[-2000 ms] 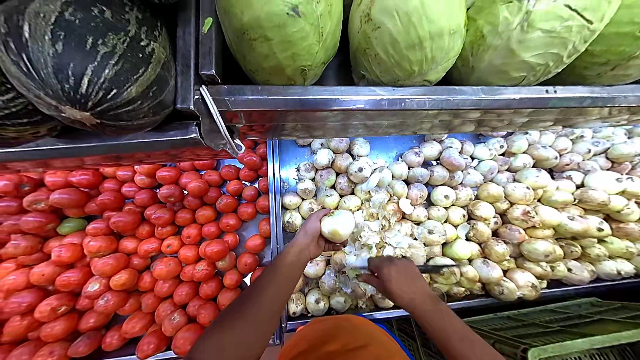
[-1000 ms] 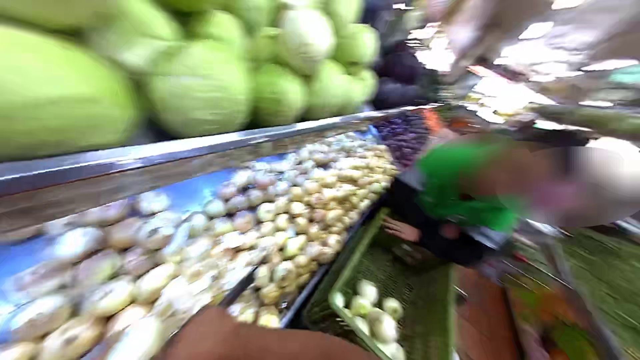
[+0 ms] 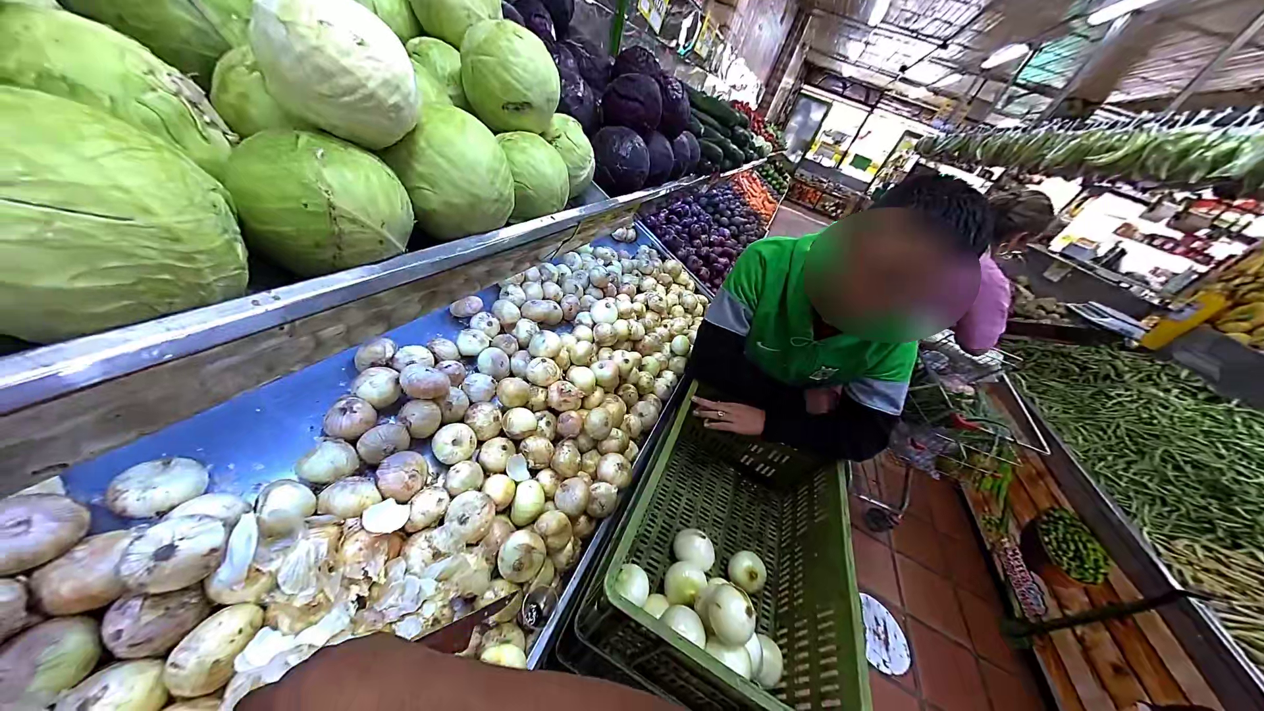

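Observation:
At the bottom edge, a blurred part of my right hand or forearm [image 3: 444, 681] shows in front of the white onions [image 3: 533, 425]. A knife blade [image 3: 474, 625] sticks out from behind it, pointing up and right over the onions; my grip on the handle is hidden. My left hand is out of view. Loose dry onion skins [image 3: 336, 583] lie on the onions just beyond my arm. Peeled white onions [image 3: 731, 612] sit in the near end of a green plastic crate [image 3: 854, 592], right of the onion display.
A person in a green shirt [image 3: 780, 296] leans at the crate's far end, one hand [image 3: 729, 416] at its rim. Green cabbages [image 3: 316, 197] fill the shelf above a metal ledge [image 3: 296, 326]. A shopping cart [image 3: 953, 415] and green beans [image 3: 1116, 425] are at right.
The view has swung far right, from tomatoes and onions to the crate and the person. Two seconds ago my left hand held a peeled onion and my right the knife; my left hand has left view.

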